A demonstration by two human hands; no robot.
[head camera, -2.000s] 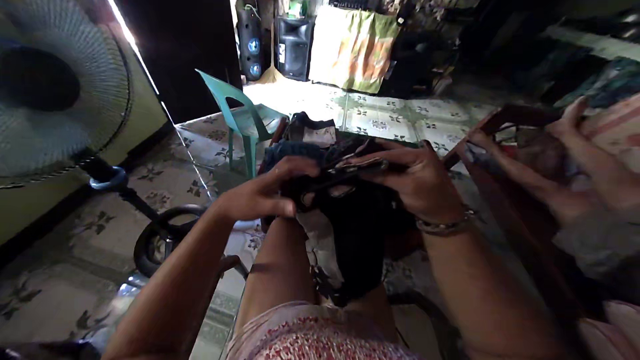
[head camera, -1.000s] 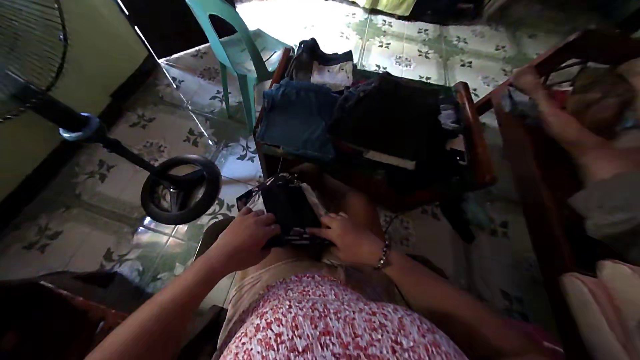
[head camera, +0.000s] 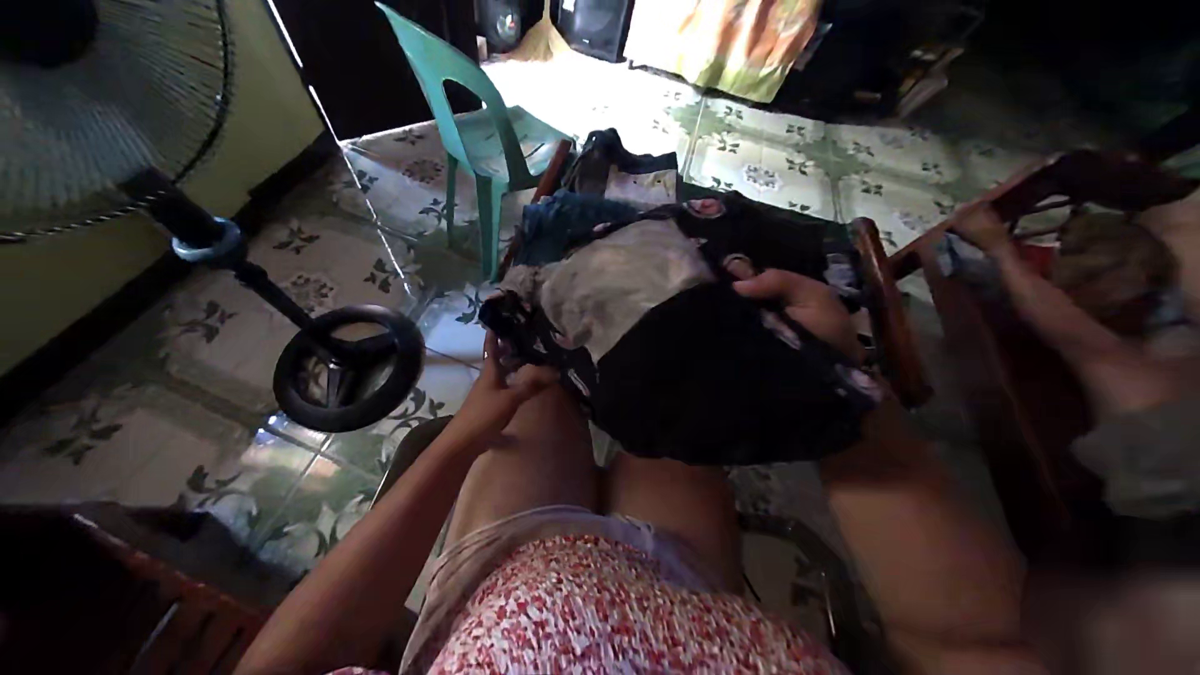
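A black garment with a floral print and a beige panel point(head camera: 722, 375) is spread above my lap, held up by both hands. My left hand point(head camera: 516, 384) grips its bunched left edge. At its right side my right hand point(head camera: 797, 305) holds the cloth, the thumb on top and the other fingers mostly hidden. Behind the garment lie more clothes, among them a blue piece point(head camera: 562, 225) and a dark one with a pale patch point(head camera: 642, 183), on a piece of furniture with a wooden rail point(head camera: 891, 309).
A green plastic chair point(head camera: 478, 122) stands beyond the clothes. On the left are a stand fan point(head camera: 103, 122) and its round base point(head camera: 347, 367). Another person's arm point(head camera: 1059, 291) rests by a wooden seat at the right. A broom point(head camera: 542, 39) and speakers stand farther back.
One second ago both hands were low over my lap on a dark bundle; now they are higher and farther apart, with the garment opened out between them. The view has tilted up.
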